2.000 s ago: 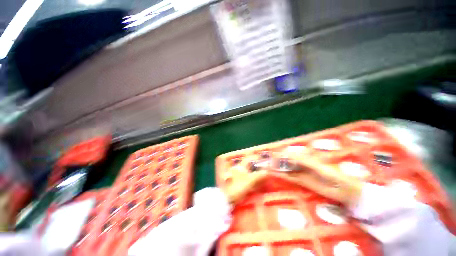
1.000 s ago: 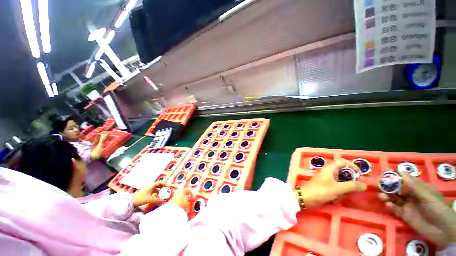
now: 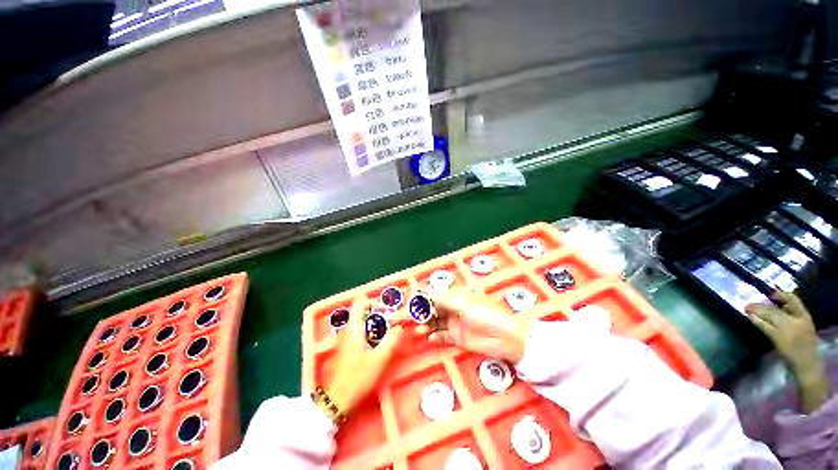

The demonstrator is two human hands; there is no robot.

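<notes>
An orange large-pocket tray [image 3: 418, 390] lies under my hands. My left hand [image 3: 354, 363], with a dark beaded bracelet, holds a black-faced watch head [image 3: 376, 328]. My right hand [image 3: 478, 326] holds another watch head [image 3: 421, 308] close beside it, its face lit purplish. Two dark-faced watch heads lie in the tray's far left pockets, one at the corner [image 3: 340, 318] and one behind my hands [image 3: 391, 296]. White-and-silver discs [image 3: 531, 441] lie in many other pockets. A dark squarish piece [image 3: 559, 278] sits in a right-hand pocket.
An orange small-pocket tray [image 3: 220, 335] of dark watch heads stands left. A clear plastic bag [image 3: 625, 248] lies at the far right corner. Black trays [image 3: 680, 220] with rectangular screens are at right, where another person's hand [image 3: 790, 335] reaches. A colour chart [image 3: 372, 92] and blue-rimmed clock [image 3: 429, 163] hang behind.
The view has swung back to the right from the neighbours at left. My hands have come closer together, each still holding a watch head.
</notes>
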